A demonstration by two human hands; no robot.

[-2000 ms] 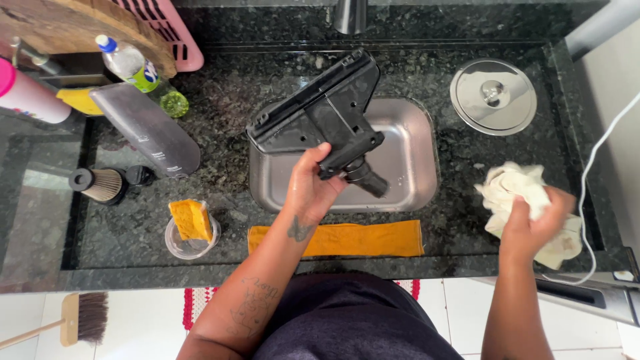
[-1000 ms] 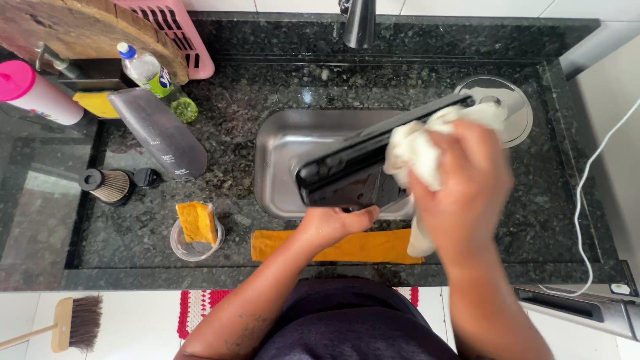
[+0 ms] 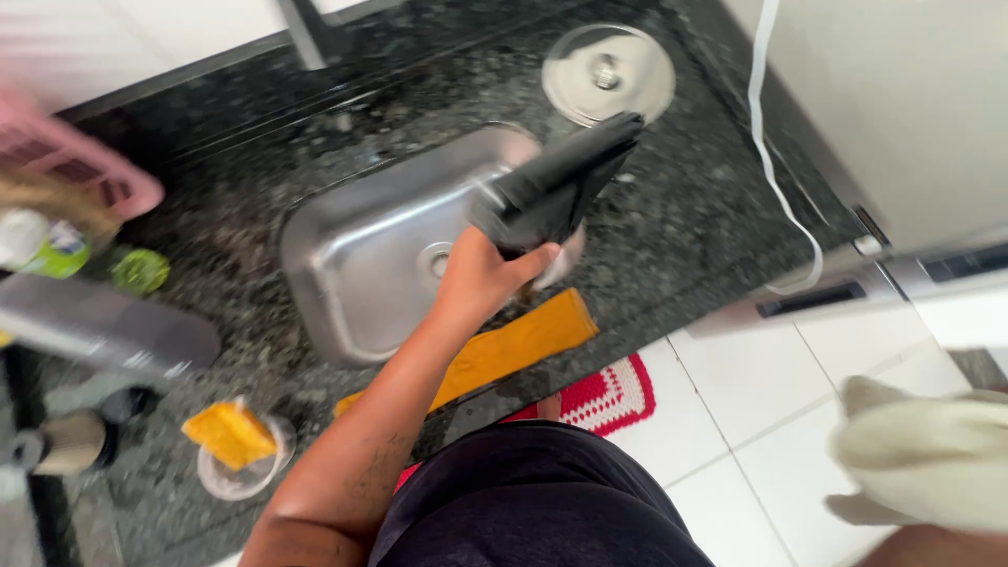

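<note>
My left hand [image 3: 492, 272] grips a black plastic floor-nozzle-like part [image 3: 559, 185], held tilted over the right side of the stainless steel sink [image 3: 378, 260]. At the lower right edge, a cream cloth [image 3: 929, 457] hangs over the floor side of the counter, with my right hand [image 3: 913, 547] only partly in view beneath it and blurred. A folded orange cloth [image 3: 512, 346] lies along the counter's front edge, partly behind my left forearm. A yellow-orange cloth [image 3: 230, 433] rests in a clear round tub [image 3: 236, 480] to the left.
A round steel lid [image 3: 606, 75] lies behind the sink's right end, below a white cable [image 3: 764, 142]. The dark faucet [image 3: 303, 31] stands behind the sink. At left are a grey translucent container [image 3: 110, 323], a pleated filter [image 3: 67, 445], a green scrubber [image 3: 142, 272] and a pink rack [image 3: 79, 157].
My right hand has left the black part and moved away to the lower right with the cream cloth. My left hand still holds the part. The view has turned.
</note>
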